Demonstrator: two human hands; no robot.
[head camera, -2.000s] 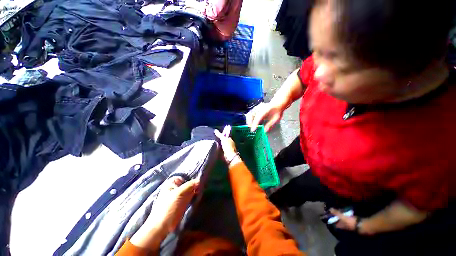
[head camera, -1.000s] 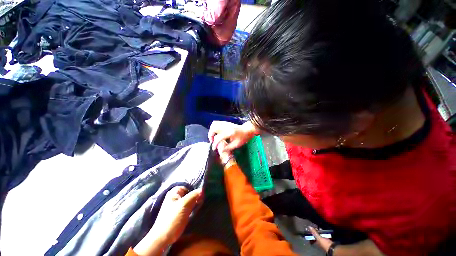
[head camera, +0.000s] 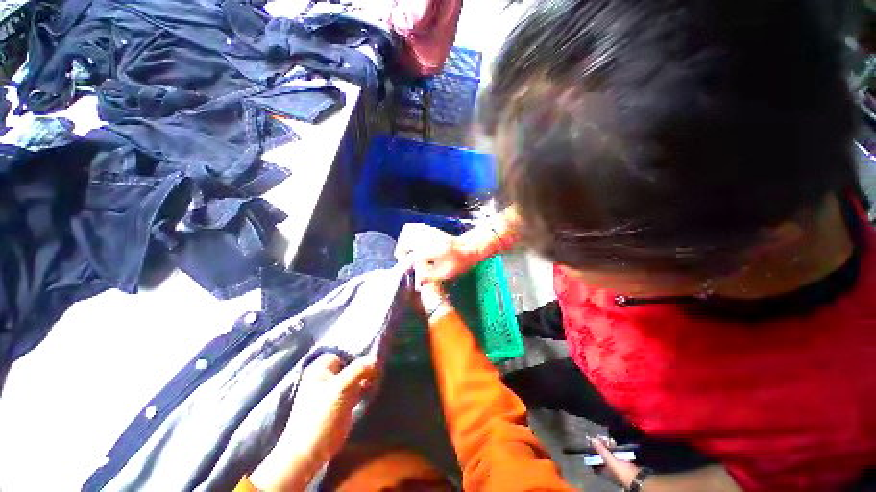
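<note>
A denim garment (head camera: 240, 384), pale grey wrong side outward, lies nearest me over the table edge. Its dark button placket (head camera: 201, 363) shows several small pale buttons. My left hand (head camera: 331, 404) grips the grey cloth at the lower middle. My right hand (head camera: 429, 288) is at the garment's far end, beside a short dark part of cloth (head camera: 373, 252). Another person's hand (head camera: 451, 255) overlaps my right fingers there, so what they pinch is hidden. No snips can be made out.
A person in red (head camera: 711, 375) leans in from the right, head low, the other hand (head camera: 615, 461) holding a small pale object. A dark garment pile (head camera: 173, 125) covers the white table's (head camera: 322, 183) far side. A green crate (head camera: 498, 312), blue bin (head camera: 423, 178) and blue mesh crate (head camera: 453, 91) stand beyond.
The person in red has leaned in and put a hand onto my right fingers at the garment's end. My left hand still holds the grey cloth, with little shift.
</note>
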